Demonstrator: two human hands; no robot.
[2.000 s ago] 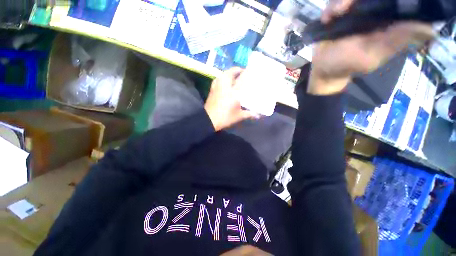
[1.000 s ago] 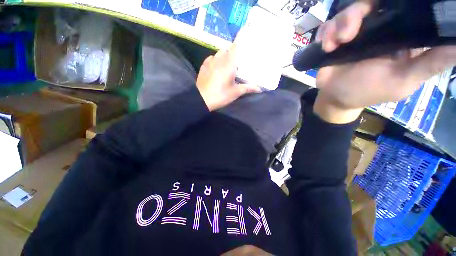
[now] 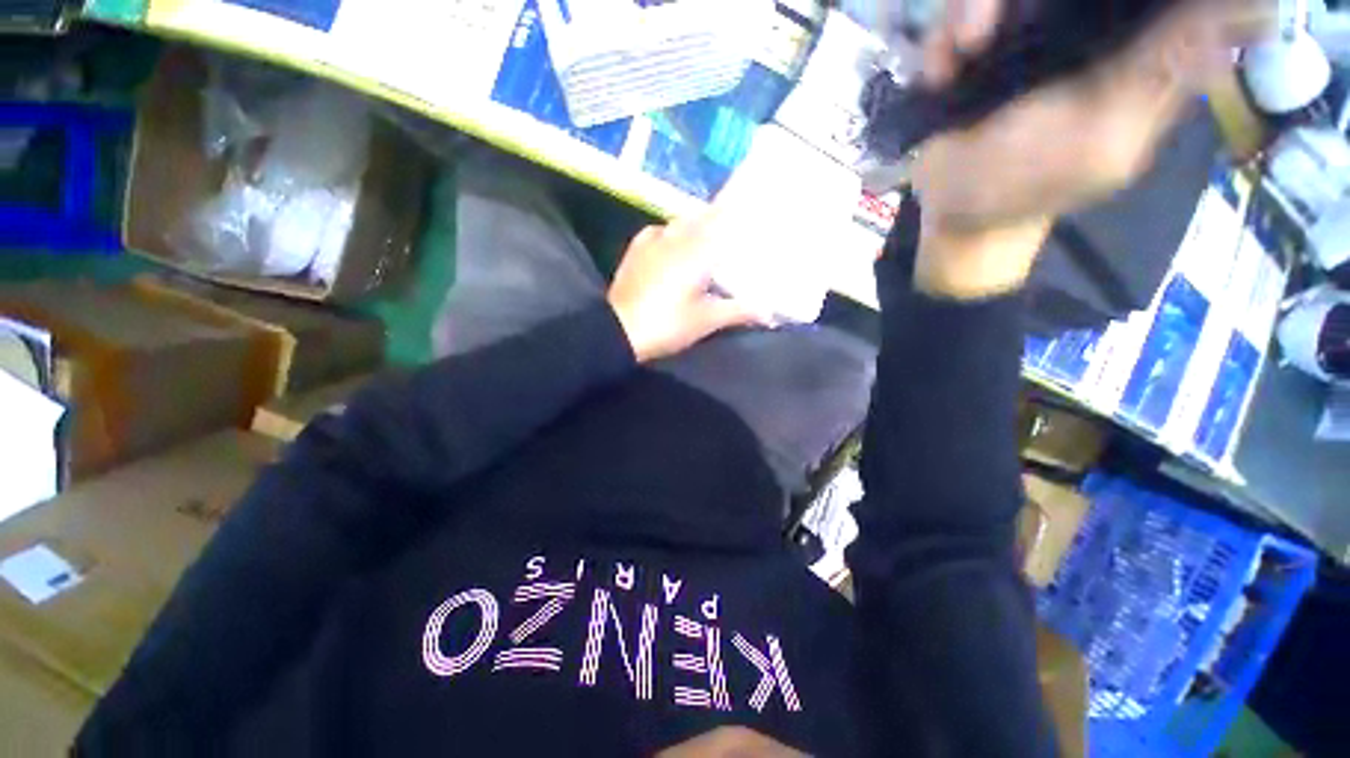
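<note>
My left hand point(image 3: 674, 289) holds a white housing point(image 3: 785, 222) by its near left side at the bench edge. The housing is overexposed, so its details do not show. My right hand point(image 3: 1022, 170) is wrapped around a long black electric screwdriver point(image 3: 1022, 59), above and right of the housing. The hand and tool are blurred by motion. The tool's end is near the housing's upper right; whether its tip touches the housing cannot be told.
The yellow-edged bench point(image 3: 444, 122) holds a white ribbed bundle point(image 3: 652, 59), dark flat pads point(image 3: 1133, 222) and white units point(image 3: 1285, 67) at right. An open carton point(image 3: 148, 193) with clear bags is at left, a blue crate point(image 3: 1170, 607) at lower right.
Between one second ago and now, the view shifts and more bench shows. The housing and left hand appear lower, the right hand and screwdriver higher and blurrier. Both grips stay the same.
</note>
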